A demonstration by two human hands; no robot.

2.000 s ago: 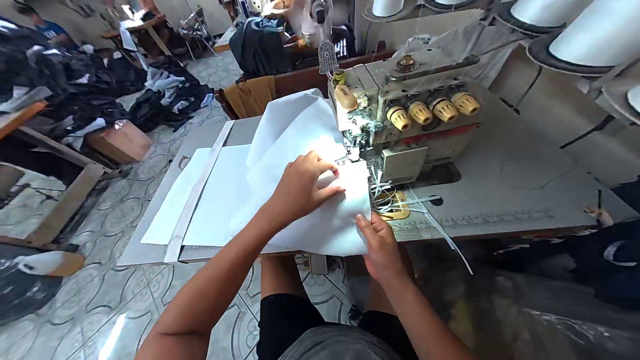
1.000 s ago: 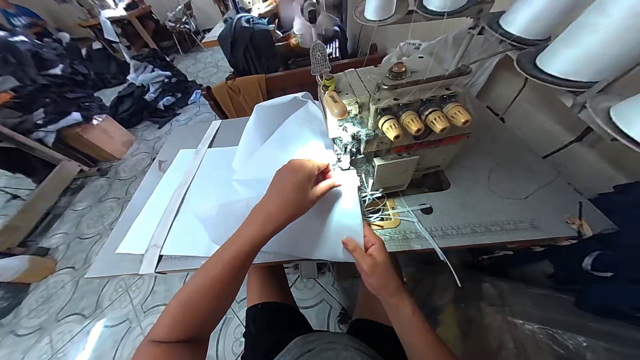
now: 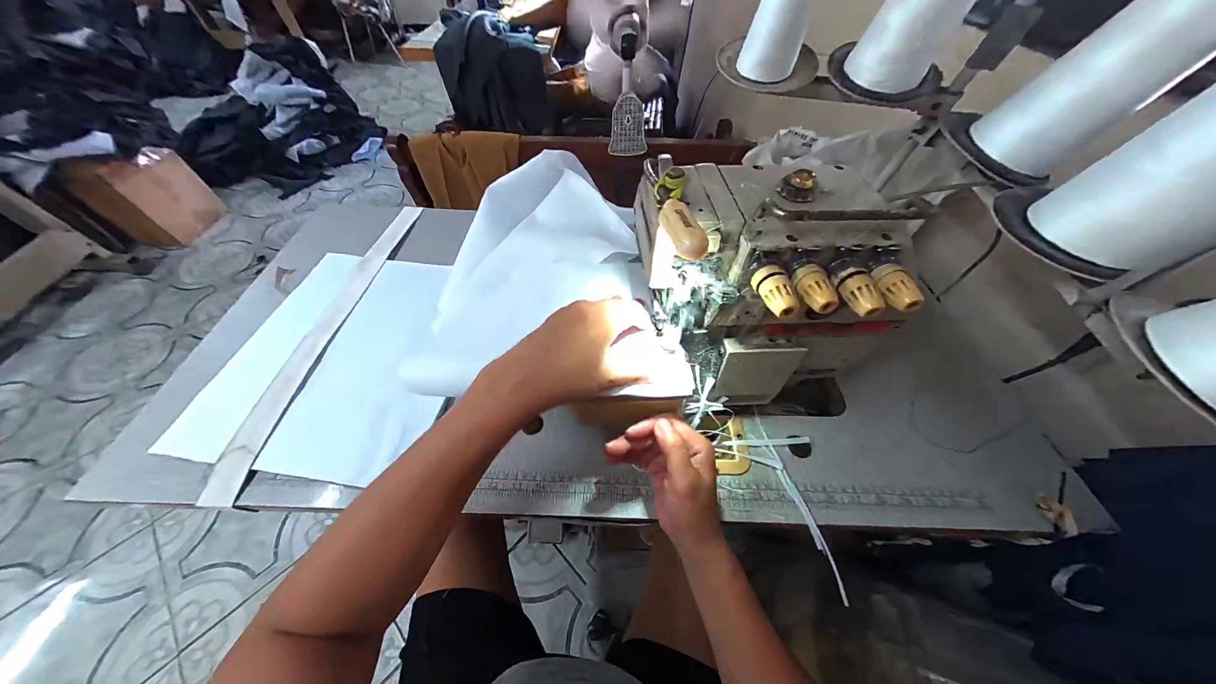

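Observation:
An overlock sewing machine [image 3: 798,256] with several yellow tension knobs stands on the grey table. White fabric [image 3: 532,275] lies bunched at its left side, its front edge by the needle area under a bright light. My left hand [image 3: 579,351] presses on the fabric close to the presser foot; its fingertips are partly lost in glare. My right hand [image 3: 670,461] is just in front of the machine, off the fabric, fingers curled and thumb near the fingertips; whether it pinches a thread I cannot tell. White trimmed strips [image 3: 793,494] hang beside it over the table edge.
Flat white fabric pieces [image 3: 356,380] lie on the left of the table under a long pale strip [image 3: 304,366]. Thread cones [image 3: 1073,104] stand at upper right. Dark cloth [image 3: 1130,560] is at lower right. A cardboard box [image 3: 142,199] and cloth piles are on the floor.
My right hand has come off the fabric's front edge. The fabric has moved in toward the machine, and much less of it lies in front of the needle area. My left hand stays on it.

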